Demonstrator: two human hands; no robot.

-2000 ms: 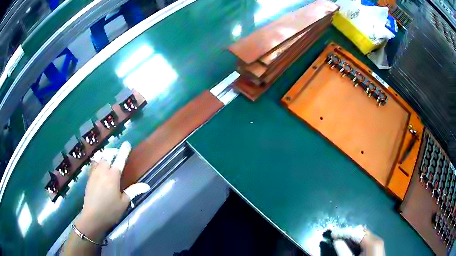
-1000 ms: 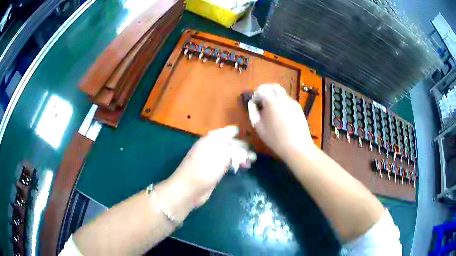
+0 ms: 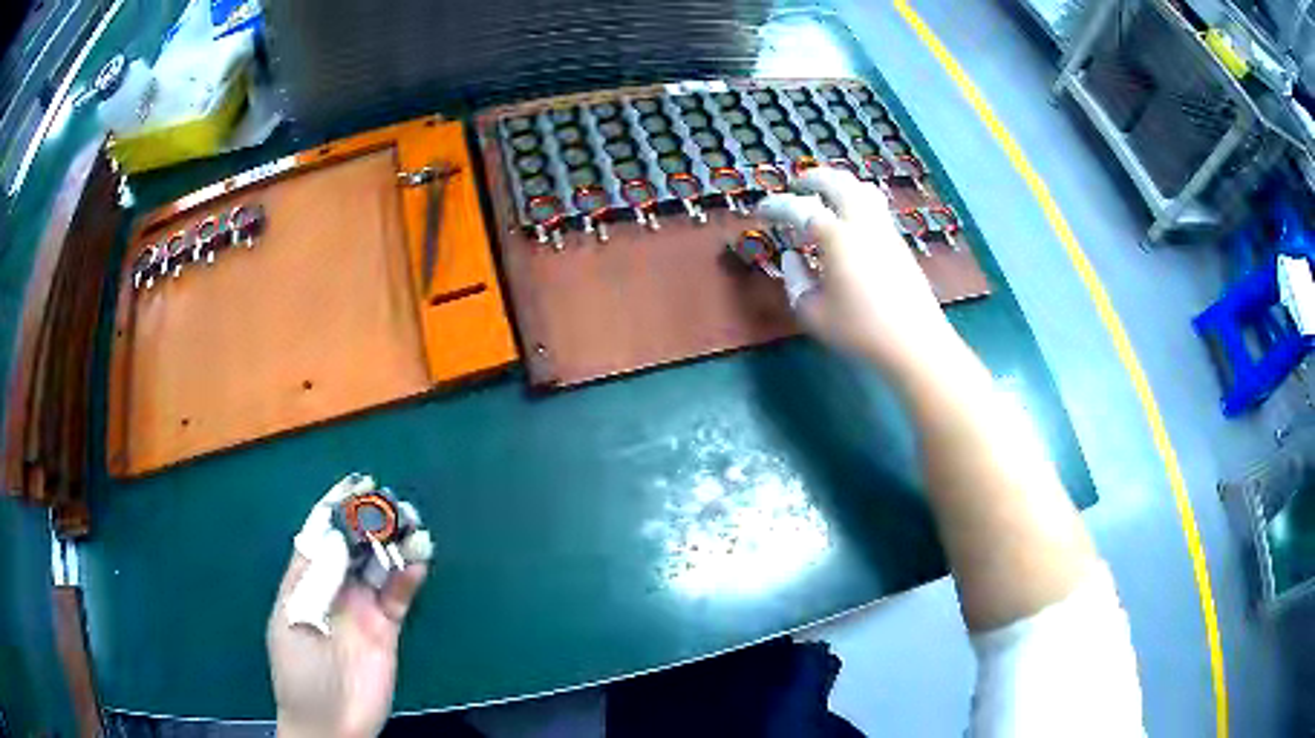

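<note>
My left hand (image 3: 343,606), with white finger cots, holds a core half with a copper coil (image 3: 372,519) at the lower left, ring up and leads toward me. My right hand (image 3: 851,267) is over the right part of the brown board (image 3: 620,310), its fingertips at a row of cores with coils (image 3: 756,251). Whether the fingers grip one of these cannot be told. Behind them, rows of bare ferrite core halves (image 3: 620,133) fill the back of the board, with a row of copper coils in cores along their front.
The orange tray (image 3: 274,346) lies left of the brown board, with several coil parts at its back left and a dark tool (image 3: 434,231) in its right bar. Brown strips (image 3: 65,346) stand at far left. A yellow container (image 3: 180,130) and stacked grey trays (image 3: 505,43) lie behind.
The view has swung right. My left hand has moved from the orange tray's front edge and now holds a coil part. My right hand has moved from the tray to the brown board.
</note>
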